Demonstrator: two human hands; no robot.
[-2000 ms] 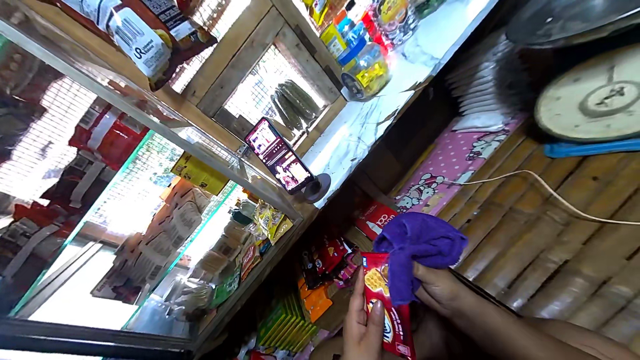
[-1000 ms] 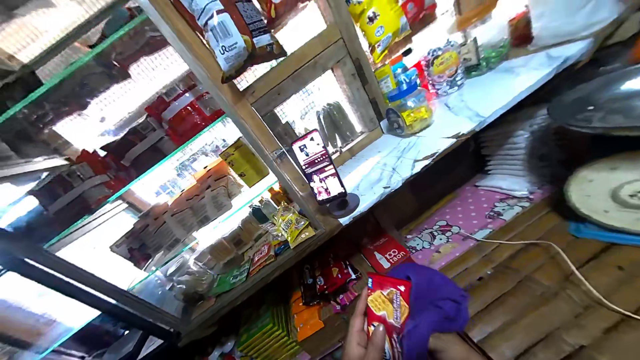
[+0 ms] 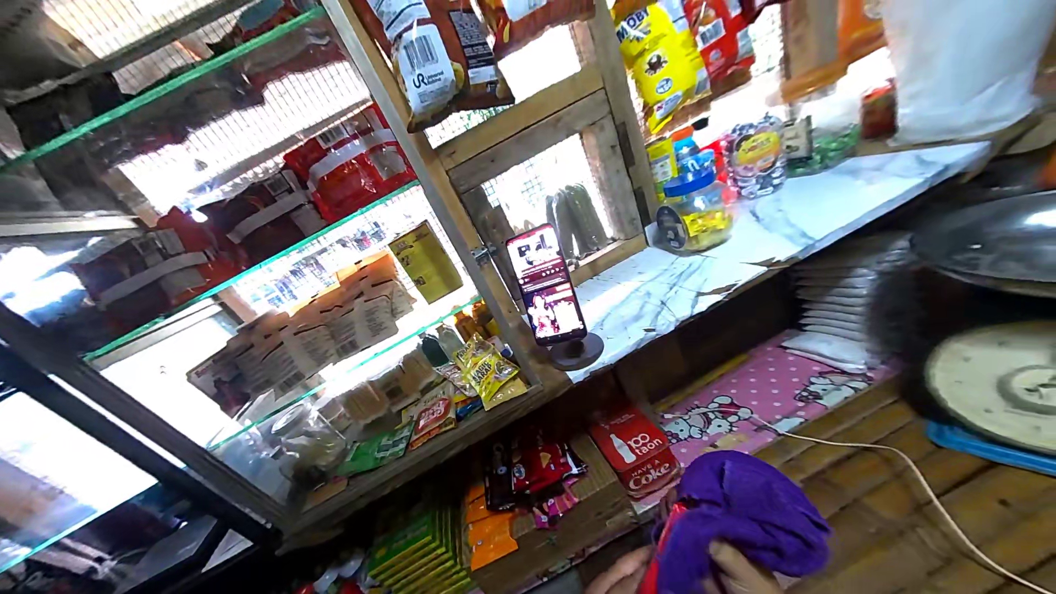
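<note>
A bunched purple cloth [image 3: 742, 516] lies over a red snack packet [image 3: 670, 536], of which only a narrow red strip shows. My left hand [image 3: 620, 571], at the bottom edge of the head view, grips the packet from its left side. From the lower right my right hand [image 3: 738, 569] holds the cloth against the packet, its fingers partly under the folds. The packet's printed face is hidden by the cloth.
A lit phone [image 3: 546, 285] stands on a round stand beside the marbled counter [image 3: 792, 223]. Glass shelves [image 3: 247, 272] with packets fill the left. Below are a red Coke box [image 3: 634, 450] and green packs [image 3: 421, 553]. A white cable [image 3: 899, 454] crosses the bamboo slats beside a dial scale [image 3: 1002, 379].
The purple cloth, behind or beside the packet before, now covers most of it. The packet's waffle picture, visible earlier, is out of sight. The view has shifted.
</note>
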